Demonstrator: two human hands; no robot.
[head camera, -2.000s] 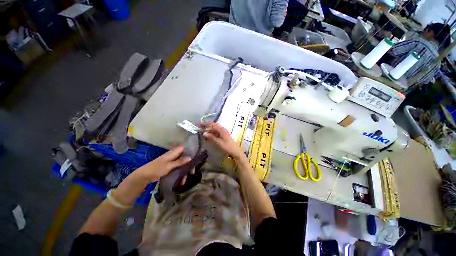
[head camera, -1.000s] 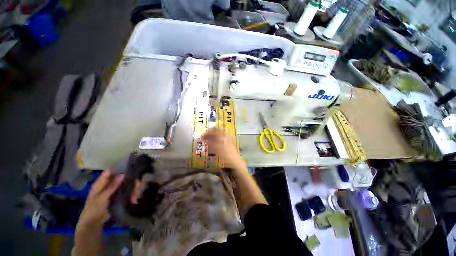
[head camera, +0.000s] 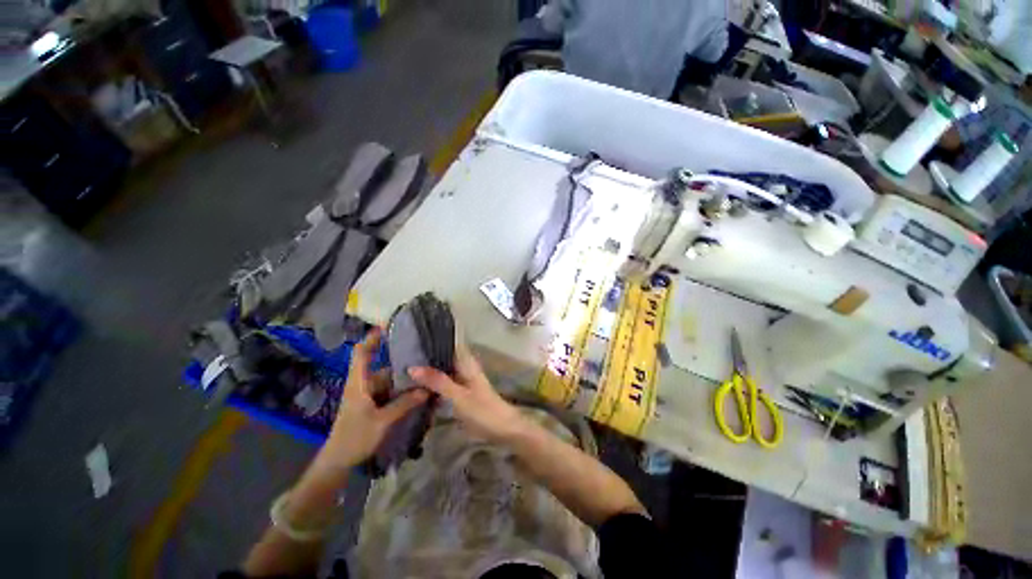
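Observation:
A thick bundle of curved grey pieces (head camera: 421, 339) stands over my lap, its edges fanned at the top. My left hand (head camera: 371, 409) grips it from the left side. My right hand (head camera: 466, 390) holds its right side, with the thumb across the front. A thin grey strip (head camera: 557, 232) lies on the machine table, with a dark curled end near me. A small white printed ticket (head camera: 497, 299) lies beside that end, not touched by my hands. The lower part of the bundle is partly hidden by my hands.
Yellow-handled scissors (head camera: 748, 409) lie on the table (head camera: 436, 238) before the white sewing machine (head camera: 792, 271). Yellow PIT tape (head camera: 629, 362) crosses the table edge. Grey bundles (head camera: 300, 271) lie on the blue crate (head camera: 277, 422) at left. A person in grey (head camera: 634, 45) sits beyond the white trough (head camera: 668, 134).
The bundle now stands upright between both hands, and my right hand has come back from the table to it. The ticket and strip end, near my right hand earlier, now lie on the table.

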